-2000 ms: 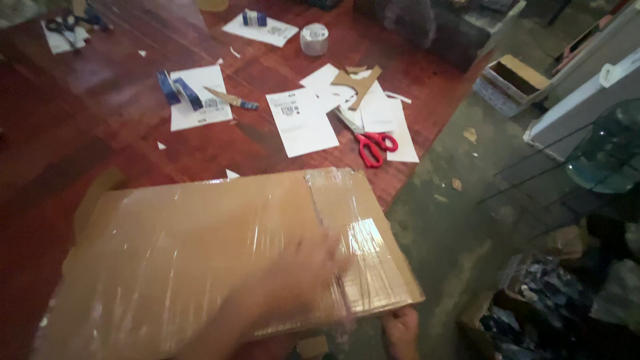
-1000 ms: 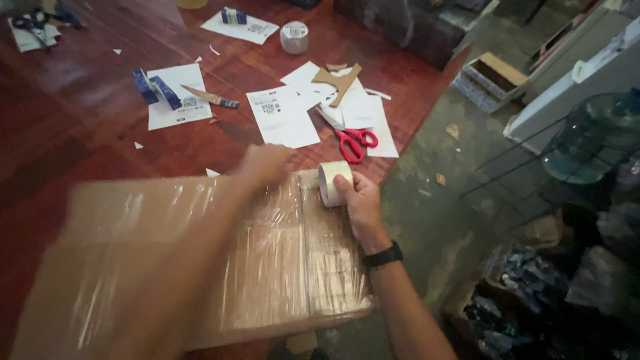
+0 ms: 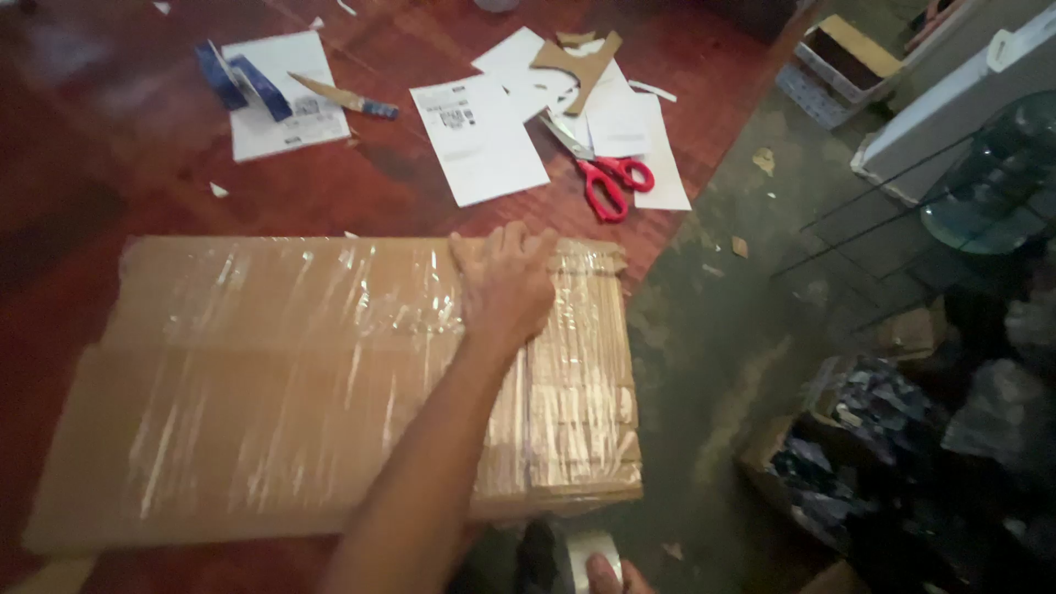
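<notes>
A flat cardboard package (image 3: 272, 396) covered in clear tape lies on the red-brown table. My left hand (image 3: 507, 285) presses on its far edge near the right end, fingers curled over the edge. At the bottom of the view my right hand (image 3: 615, 577) grips a roll of clear tape (image 3: 590, 557), just below the package's near edge. Red-handled scissors (image 3: 609, 177) lie beyond the package on white printed sheets (image 3: 478, 140). A knife with a taped handle (image 3: 351, 97) and a blue object (image 3: 243, 82) rest on another sheet.
Cardboard scraps (image 3: 582, 66) lie among the papers. Right of the table, the floor (image 3: 718, 363) holds small litter, an open box (image 3: 846, 62), a large clear bottle (image 3: 990, 181) near thin metal bars, and a box of plastic-wrapped things (image 3: 858, 437).
My right hand, with the tape roll, has moved from the package's far edge down to below its near edge. My left hand has come to rest on the far edge.
</notes>
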